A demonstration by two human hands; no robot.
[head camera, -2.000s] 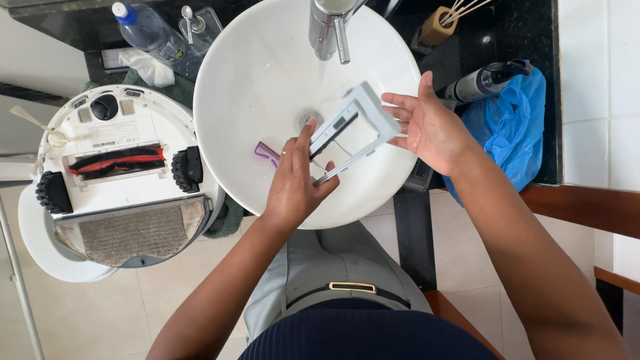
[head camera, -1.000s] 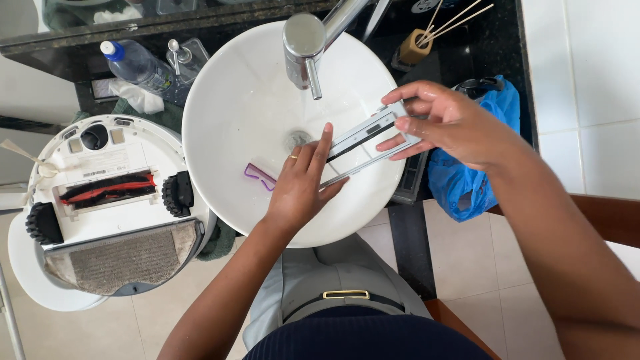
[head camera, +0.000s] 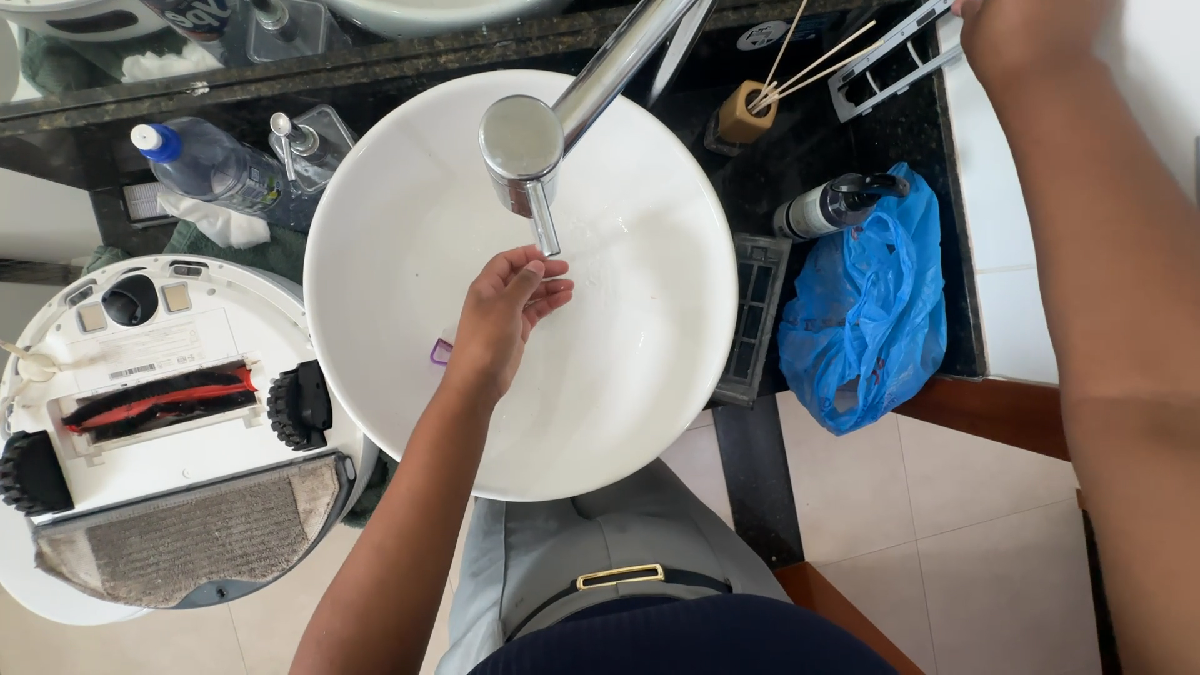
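Note:
My left hand (head camera: 511, 314) is over the white basin (head camera: 647, 375), just below the lever of the chrome faucet (head camera: 521, 150), fingers loosely curled, with nothing visible in it. A purple plastic piece (head camera: 442, 352) lies in the basin, partly behind that wrist. At the upper right edge my right hand (head camera: 1027, 33) is partly cut off by the frame. It holds the end of a grey plastic frame (head camera: 891, 61) with crossbars, over the back right of the counter. Left of the basin, an upturned robot vacuum (head camera: 178, 497) shows its red and black brush roller (head camera: 164, 401).
Right of the basin lie a dark rectangular filter (head camera: 753, 319), a blue plastic bag (head camera: 867, 309), a pump bottle (head camera: 825, 206) and a reed diffuser (head camera: 745, 112). A blue-capped bottle (head camera: 211, 169) and a clear soap dispenser (head camera: 314, 145) stand at the back left. A mirror edge runs behind.
My right hand has carried the grey frame from over the basin to the upper right. My left hand has let go of it and is now below the faucet lever.

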